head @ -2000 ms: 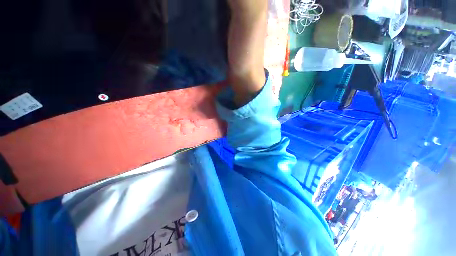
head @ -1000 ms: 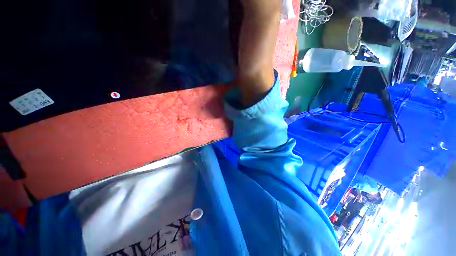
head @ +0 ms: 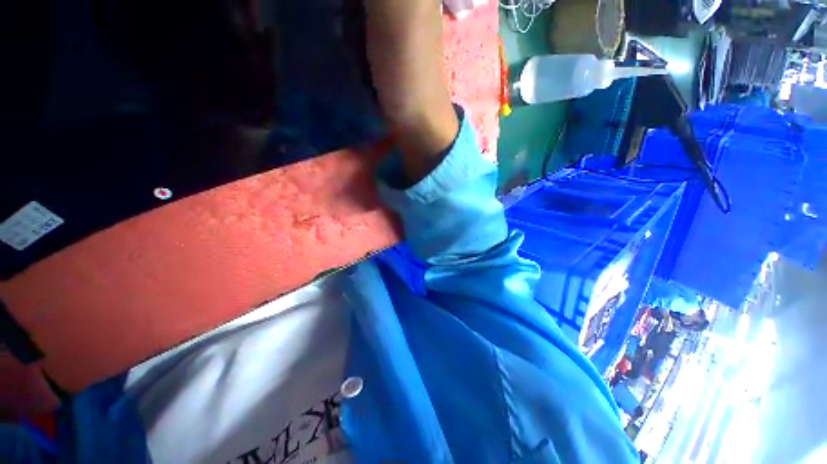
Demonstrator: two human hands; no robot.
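Note:
A large glossy black screen panel (head: 190,104) fills the upper left and lies on the red-orange mat (head: 227,240). A white label (head: 31,225) and a small round dot (head: 163,193) are near its lower edge. My right forearm, in a light blue sleeve, reaches up over the mat beside the panel's right part. My right hand is cut off by the top edge, so its grip is hidden. My left hand is not in view; only blue cloth shows at the lower left.
Right of the mat are an orange-yellow tool (head: 505,82), a translucent bottle (head: 562,79), a round container (head: 609,25), white cord (head: 521,11) and a black stand-like object (head: 666,118). Blue crates (head: 580,217) stand beyond my sleeve. A black strip (head: 18,335) crosses the mat's left end.
The view has shifted, so the panel, bottle and forearm appear farther left than a second ago. The panel and forearm show no clear movement relative to each other.

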